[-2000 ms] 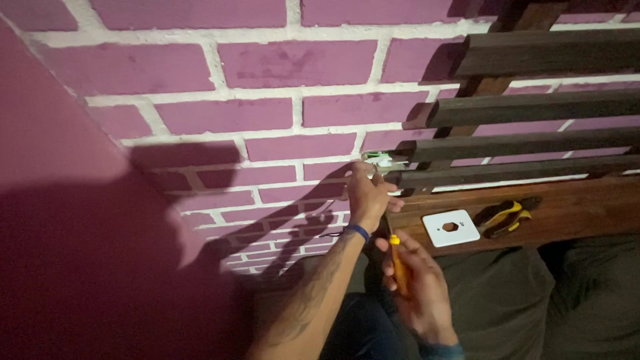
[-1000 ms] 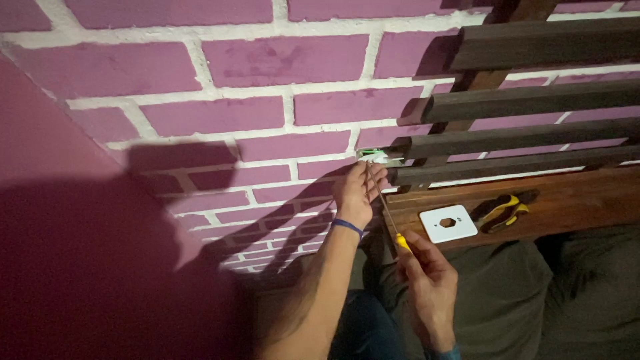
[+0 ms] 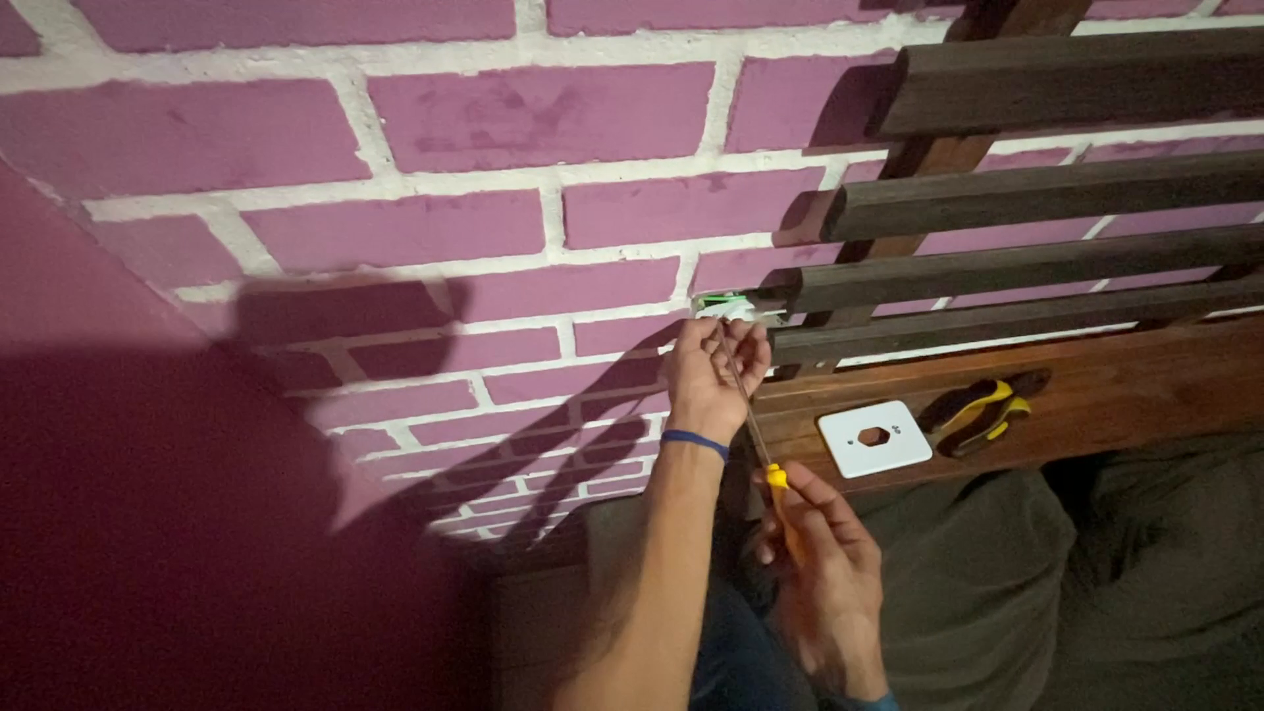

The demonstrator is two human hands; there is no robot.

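Note:
My right hand [image 3: 825,558] is closed around the yellow handle of a long screwdriver [image 3: 748,405]. Its thin shaft slants up and left to the fingers of my left hand [image 3: 713,370]. Those fingers are at the lower edge of a wall outlet box [image 3: 736,306], where a white fitting and a green wire show; they touch the shaft near its tip. The tip itself is hidden, and so is whatever it meets. A blue band circles my left wrist. To the right, a white outlet cover plate [image 3: 849,449] with a central hole lies on the wooden ledge.
Pliers with black and yellow handles [image 3: 978,415] lie on the wooden ledge [image 3: 1116,395] beside the plate. Dark wooden slats [image 3: 1037,197] cross the purple brick wall [image 3: 543,109] and reach close to the box. Dark fabric [image 3: 968,583] lies below the ledge.
Two seconds ago my right hand was closer to my left hand; it has moved lower, and more of the screwdriver's shaft shows. My left hand has stayed at the box. Plate and pliers have not moved.

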